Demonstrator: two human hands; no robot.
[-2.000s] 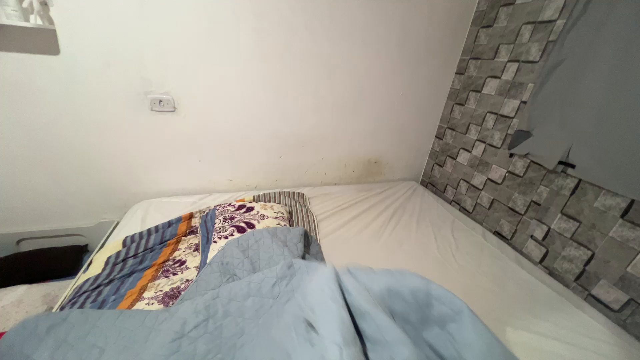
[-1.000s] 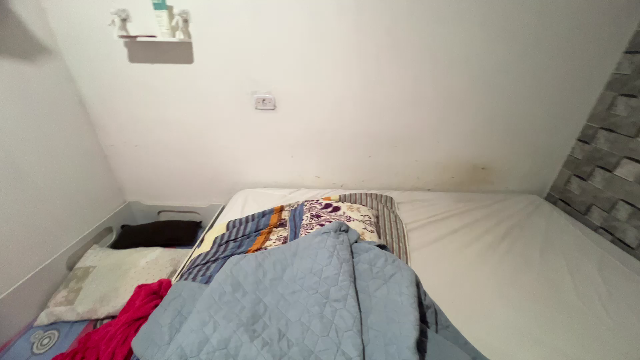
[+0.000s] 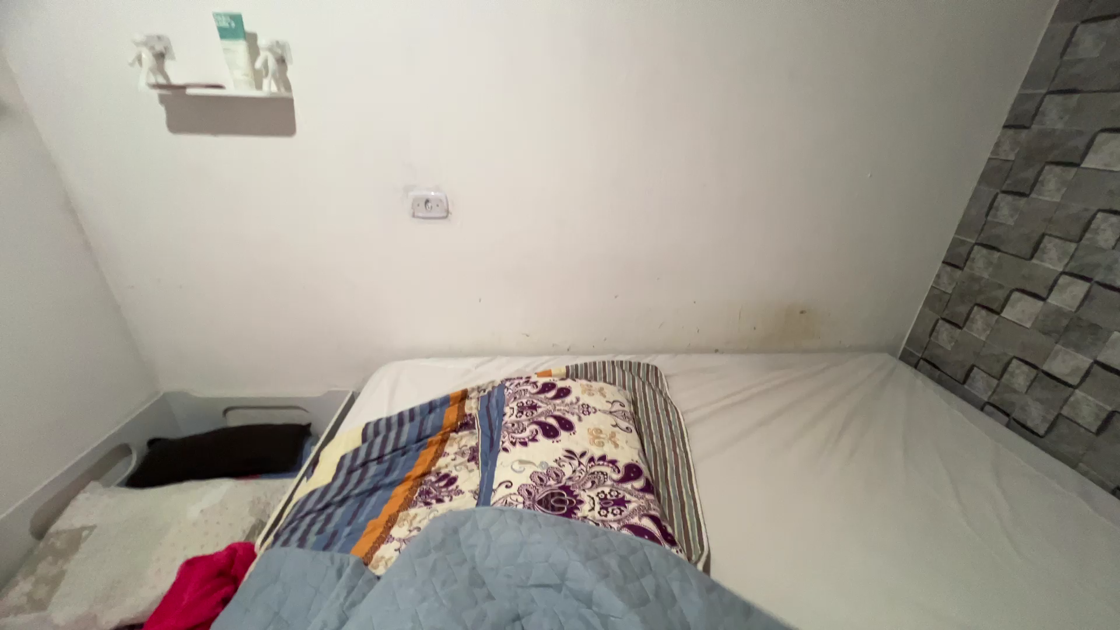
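Note:
Neither my left hand nor my right hand shows in the head view. A light blue quilted bedspread [image 3: 542, 573] lies rumpled across the bottom middle, running out of the frame. Beyond it, a patterned pillow with purple and cream motifs [image 3: 569, 455] rests on the bed, beside cloth with blue stripes and an orange band [image 3: 385, 472]. Grey striped fabric [image 3: 669, 446] borders the pillow's right side. Under them is a mattress with a white fitted sheet [image 3: 831, 464], wrinkled toward its far right corner.
A smaller bed with a grey frame [image 3: 188, 407] adjoins at left, holding a dark pillow [image 3: 223, 451], a pale blanket [image 3: 166, 525] and bright pink cloth [image 3: 201, 586]. The white wall carries a small shelf [image 3: 227, 92] and a socket [image 3: 429, 205]. Stone-patterned wall covering [image 3: 1041, 254] stands at right.
The blue bedspread has shifted down toward the bottom edge, and more of the patterned pillow shows. The view has swung left, bringing the shelf and the smaller bed into sight.

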